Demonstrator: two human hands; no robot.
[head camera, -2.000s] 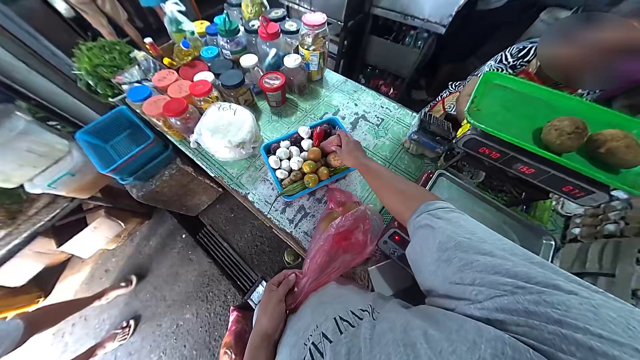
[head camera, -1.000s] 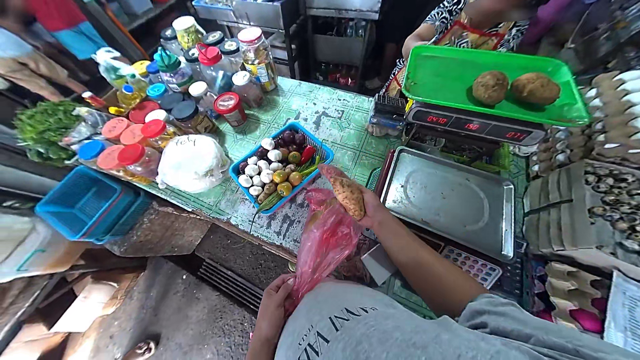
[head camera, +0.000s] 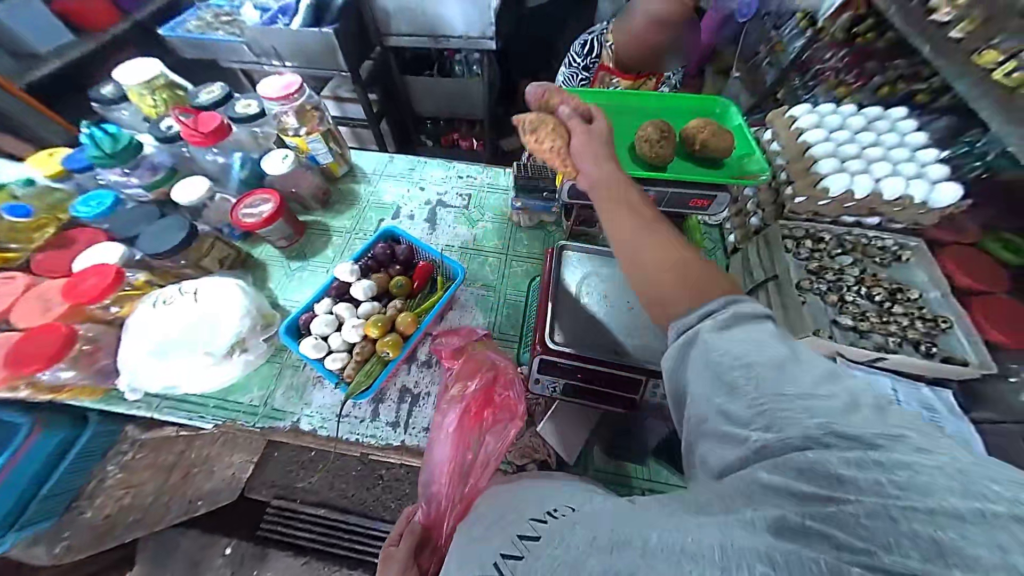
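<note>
My right hand grips a brown, knobbly root vegetable above the left end of a green plastic tray. Two round brown tubers lie in that tray, which rests on a digital scale with a lit red display. At the lower middle, my left hand holds a pink plastic bag; the bag's contents are unclear. Left of the bag is a blue plastic basket with garlic, small red onions, tomatoes and peppers.
Many lidded jars and a white plastic bag crowd the left of the green table. A second scale with a metal pan sits beneath my right arm. Egg trays stand on the right; a person is behind the green tray.
My right hand has moved from near the blue basket, past the pink bag, to the green tray with the root vegetable. My left hand still holds the bag. The view has shifted right.
</note>
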